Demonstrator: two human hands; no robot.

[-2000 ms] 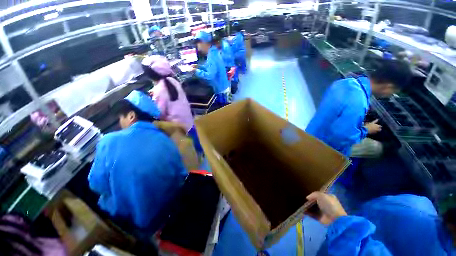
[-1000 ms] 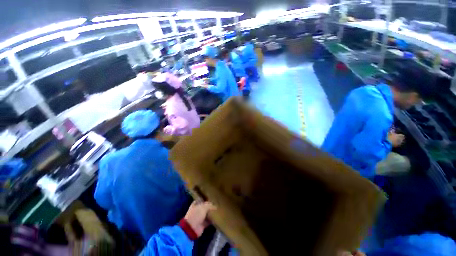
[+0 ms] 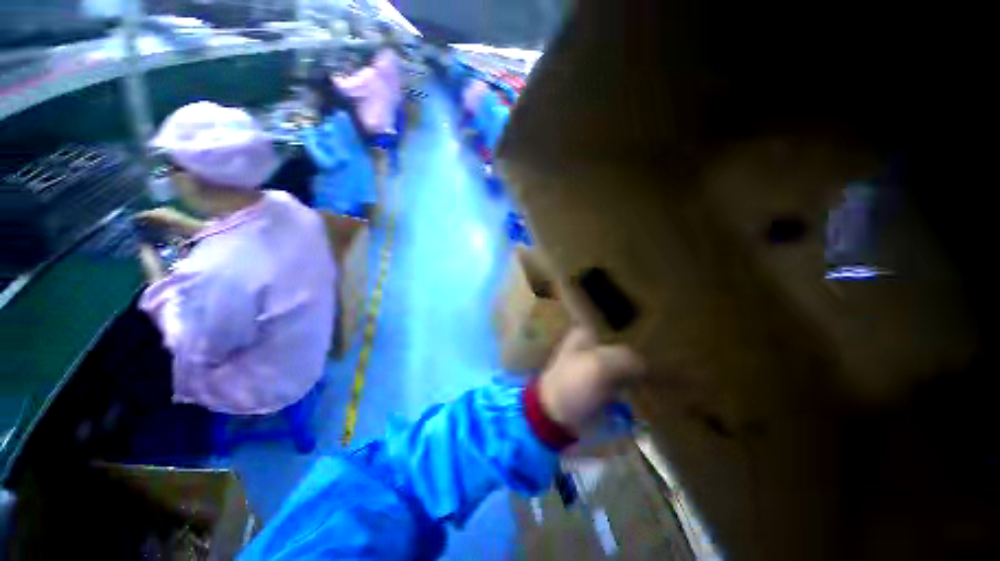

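A large brown cardboard carton (image 3: 702, 318) fills the right half of the view, very close and partly in deep shadow. A dark slot shows in its near wall, and a pale label-like patch is at the upper right. My left hand (image 3: 587, 384), bare with a red cuff and blue sleeve, grips the carton's side just below the slot. The fingertips are blurred or hidden against the carton. My right hand is not in view.
A person in a pink coat and cap (image 3: 247, 296) sits at a green bench (image 3: 77, 329) on the left. An open carton (image 3: 165, 499) is at the lower left. A blue aisle with yellow tape (image 3: 367, 351) runs ahead, with people farther along.
The view has swung to another stretch of aisle and bench. The carton has come much closer and now covers the right side. The right hand, seen on the carton earlier, is gone from view.
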